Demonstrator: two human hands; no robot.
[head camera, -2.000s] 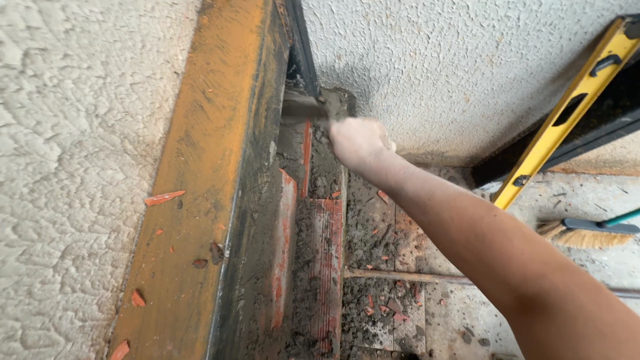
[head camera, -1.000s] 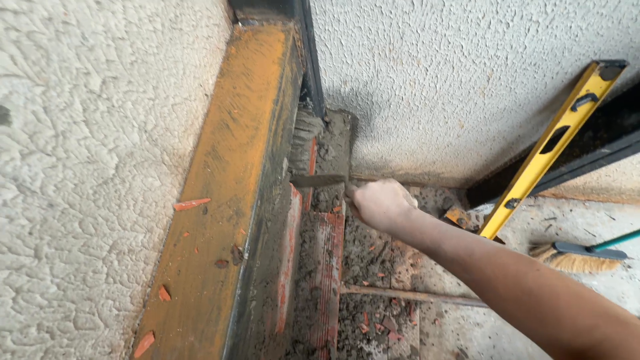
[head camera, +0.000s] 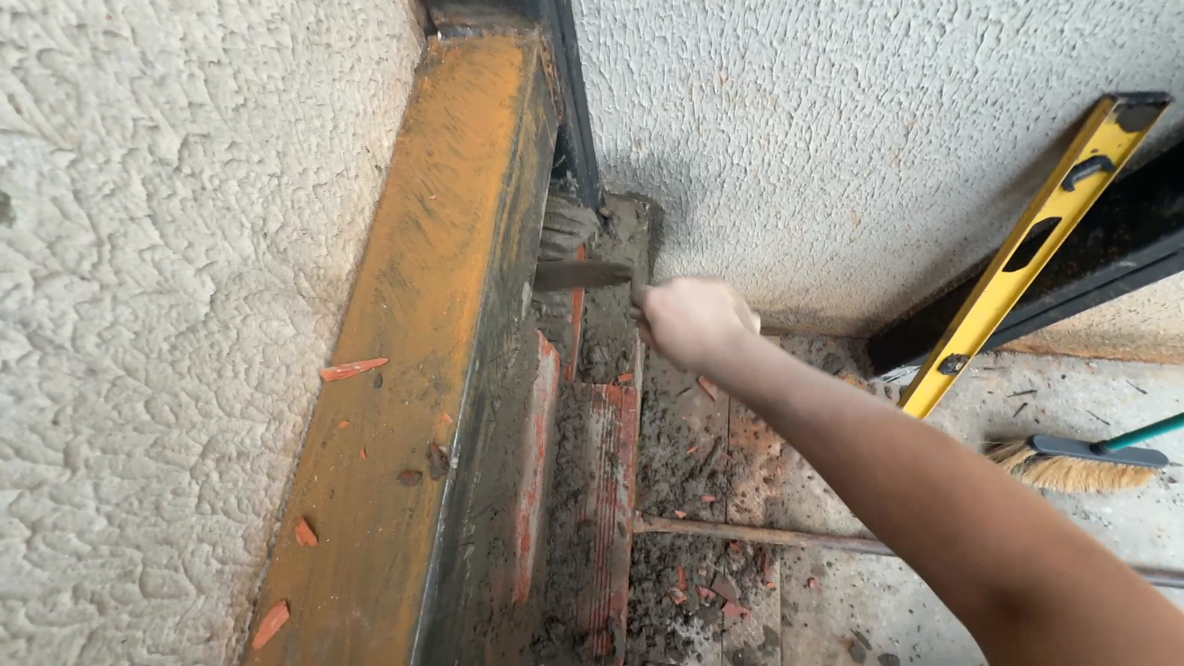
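Observation:
My right hand (head camera: 698, 319) is closed around the handle of a trowel (head camera: 583, 275), whose blade lies over wet grey mortar (head camera: 622, 242) near the wall corner. The blade's far end reaches the dark side of an orange-brown metal beam (head camera: 462, 176). Below it, red clay bricks (head camera: 610, 444) smeared with mortar run alongside the beam, and a narrow red brick edge (head camera: 536, 462) shows between them and the beam. My left hand is not in view.
A yellow spirit level (head camera: 1036, 245) leans by a black metal beam (head camera: 1091, 250) at the right. A broom head (head camera: 1082, 461) rests on the floor. A thin rod (head camera: 768, 534) lies across the debris. Brick chips (head camera: 353, 369) lie on the orange-brown beam. Textured walls (head camera: 786, 139) border the corner.
The trowel was deeper in the corner two seconds ago, came back along the bricks, and is now slightly closer to the corner again. The view has shifted.

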